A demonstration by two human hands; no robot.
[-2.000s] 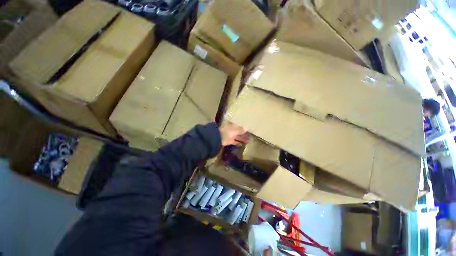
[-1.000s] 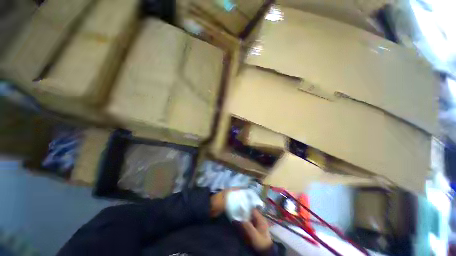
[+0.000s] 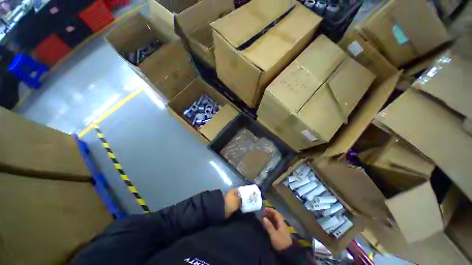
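Note:
My left hand (image 3: 232, 203) holds a small white piece (image 3: 250, 199) with dark markings on its face, in front of my body at the bottom centre. I cannot tell exactly what the piece is. My right hand (image 3: 278, 227) is just to the right and below it, not touching it, with its fingers apart and slightly bent, and nothing visible in it. Just beyond my hands, an open cardboard carton (image 3: 331, 171) holds several white housing sleeves (image 3: 320, 199).
A dark crate (image 3: 219, 151) holds plastic-wrapped parts (image 3: 250, 155). Beyond it, a carton (image 3: 181, 98) holds silver ring parts (image 3: 202, 111). Large cartons (image 3: 315, 88) stand at the right. Stacked cartons on a blue pallet (image 3: 98, 181) stand left. A yellow-black floor line (image 3: 120, 168) crosses the aisle.
The view has swung left, showing the aisle. My left hand has come from the large carton flap to my body and now holds the white piece; my right hand has come away from it.

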